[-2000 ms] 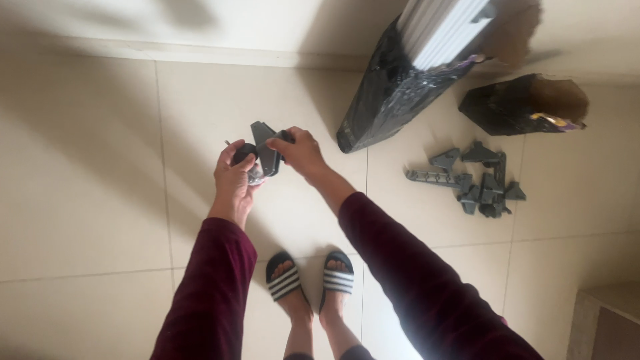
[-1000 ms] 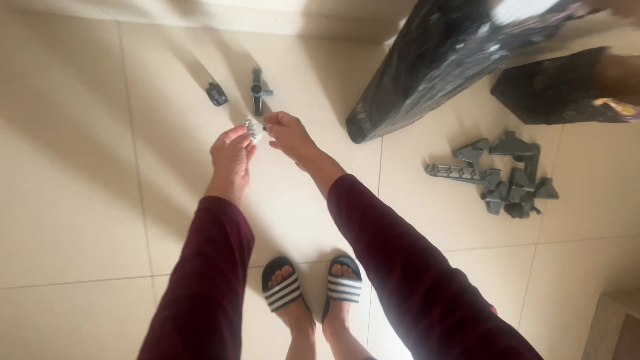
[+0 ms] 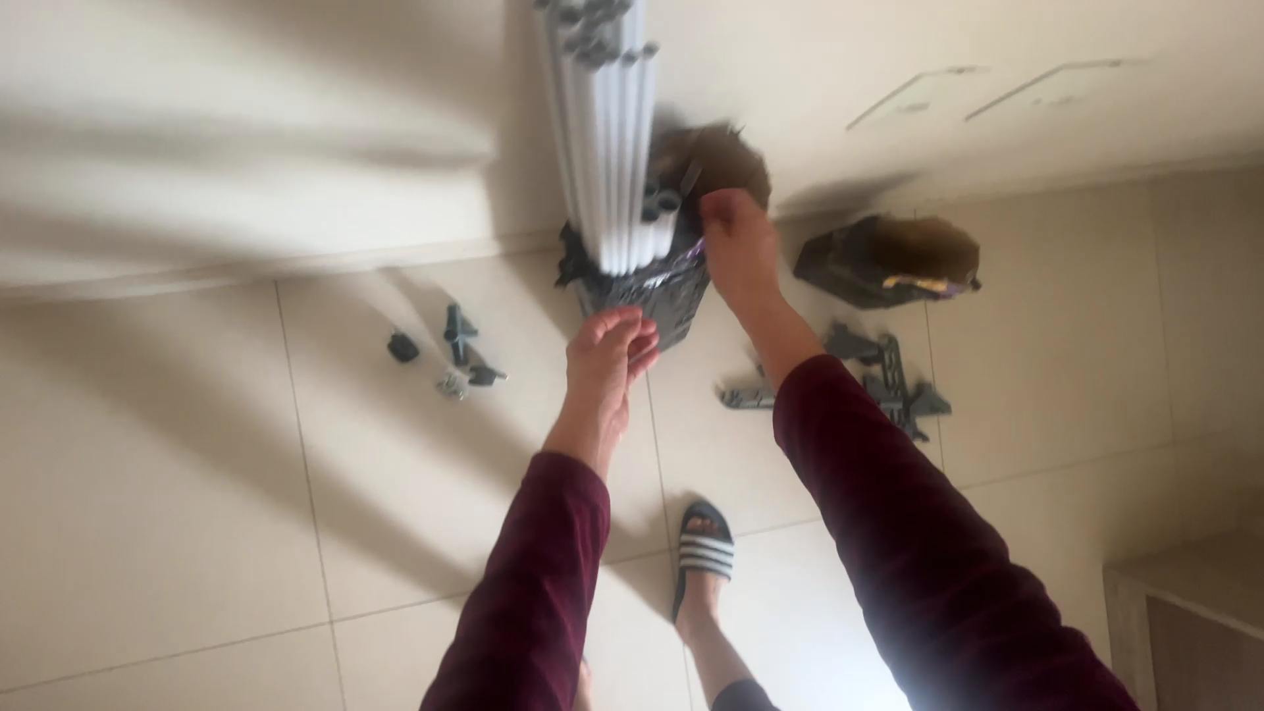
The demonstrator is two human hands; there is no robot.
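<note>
White tubes with grey ends (image 3: 602, 148) stand upright in a black plastic bag (image 3: 652, 296) against the wall. My left hand (image 3: 607, 355) is at the bag's near side, fingers bent; whether it grips the plastic is unclear. At the bag's opening, by short grey-ended tubes (image 3: 664, 207), is my right hand (image 3: 736, 242), its fingers curled at the rim; what they hold cannot be told. On the floor to the left lie a small dark plastic part (image 3: 403, 347), a grey plastic connector (image 3: 457, 334), another dark part (image 3: 484, 375) and a small clear packet (image 3: 452, 385).
A second black bag (image 3: 839, 262) stands by the wall on the right. Several grey plastic fittings (image 3: 894, 380) lie on the tiles, partly behind my right arm. A wooden furniture edge (image 3: 1185, 583) is at the lower right. My sandalled foot (image 3: 704, 553) is below.
Both hands have left the small parts and moved right to the tall bag. The clear packet, at my left hand one second ago, now lies on the floor. The view has shifted.
</note>
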